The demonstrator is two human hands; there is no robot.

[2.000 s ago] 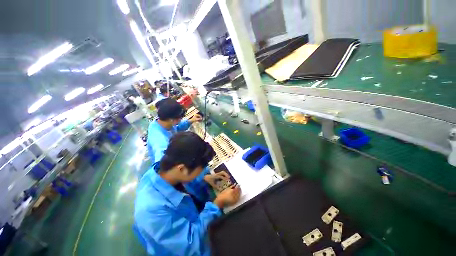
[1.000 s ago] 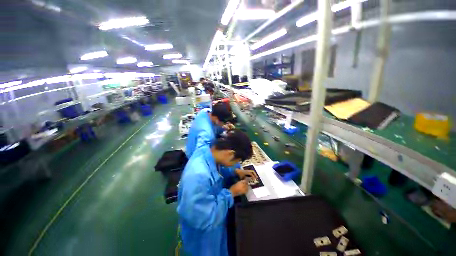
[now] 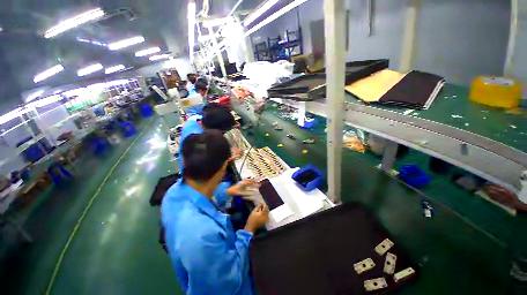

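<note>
Neither of my hands is in view. Nearest in front of me is a large black tray at the bottom centre. Several off-white oblong units with dark holes lie loosely at its right side, at different angles. Nothing touches them.
A person in a blue smock sits left of the tray, hands over a white sheet with a black pad. A blue bin, a pale post, a green conveyor and yellow tape are beyond.
The view has swung and tilted between frames. The seated person's hands have moved apart, and the black pad between them shows more fully. The off-white units look unmoved.
</note>
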